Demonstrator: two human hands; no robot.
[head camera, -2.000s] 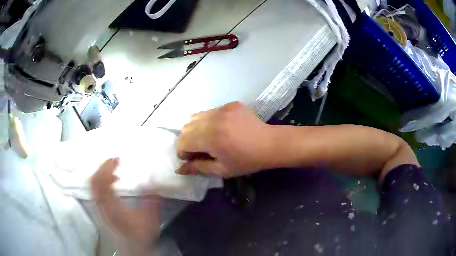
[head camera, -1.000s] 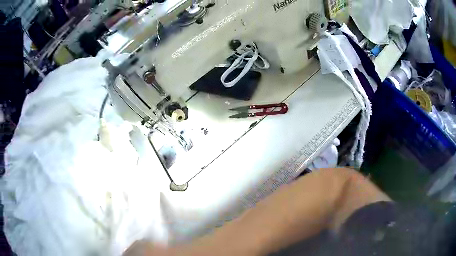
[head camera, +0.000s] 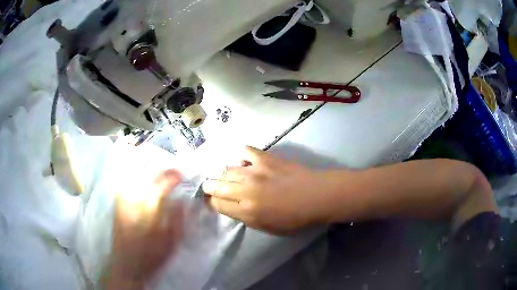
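Note:
White fabric (head camera: 93, 209) lies at the left and under both hands, washed out by glare near the needle. My left hand (head camera: 144, 226) is blurred and lies on the fabric at the lower left; whether it grips cannot be told. My right hand (head camera: 255, 192) is bent over the fabric's edge in front of the needle area, with its fingertips gathered on the cloth. The presser foot area (head camera: 190, 136) is in bright glare beside a cream ribbed knob (head camera: 193, 115).
The sewing machine head (head camera: 107, 85) is at the upper left, with a lamp (head camera: 66, 164) beside it. Red-handled snips (head camera: 334, 92) lie right of the needle. Behind them is a black flat object (head camera: 289, 48) with a white loop. White strips hang near a blue basket (head camera: 487, 130) at right.
Both hands have come back into view on the fabric in front of the needle. The view has shifted closer to the machine bed. The snips remain lying on the bed.

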